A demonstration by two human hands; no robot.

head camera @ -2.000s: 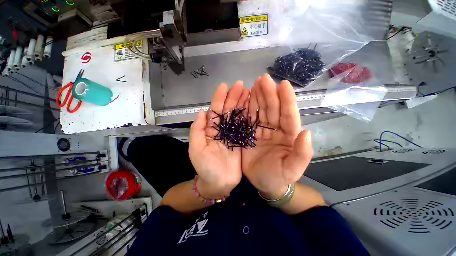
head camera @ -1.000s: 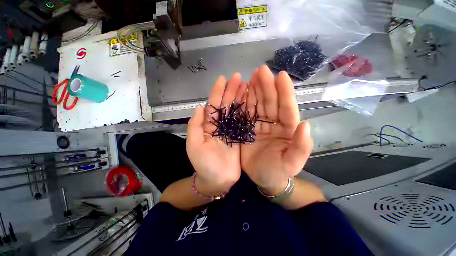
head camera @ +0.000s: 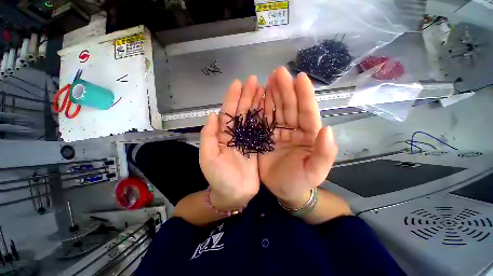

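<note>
My left hand (head camera: 231,161) and my right hand (head camera: 294,164) are side by side, palms up and fingers extended, forming a shallow cup. A heap of short black lead wires (head camera: 251,132) lies across the joined palms, more on the left one; one wire sticks out over the right fingers. A few loose black wires (head camera: 211,68) lie on the grey collection tray (head camera: 184,89) beyond my hands. A clear bag of black wires (head camera: 324,60) and a smaller heap of red wires (head camera: 381,69) in clear film lie on the tray at the right.
A steel rule (head camera: 192,115) runs along the tray's front edge. At left, a white machine cover (head camera: 130,102) bears red-handled scissors (head camera: 67,102), a teal roll (head camera: 94,95) and small wires. A red round container (head camera: 132,193) is at lower left.
My cupped hands still hold the heap and have shifted slightly up and left in the picture. The tray and cover also sit slightly higher. The metal arm over the tray's left end no longer shows.
</note>
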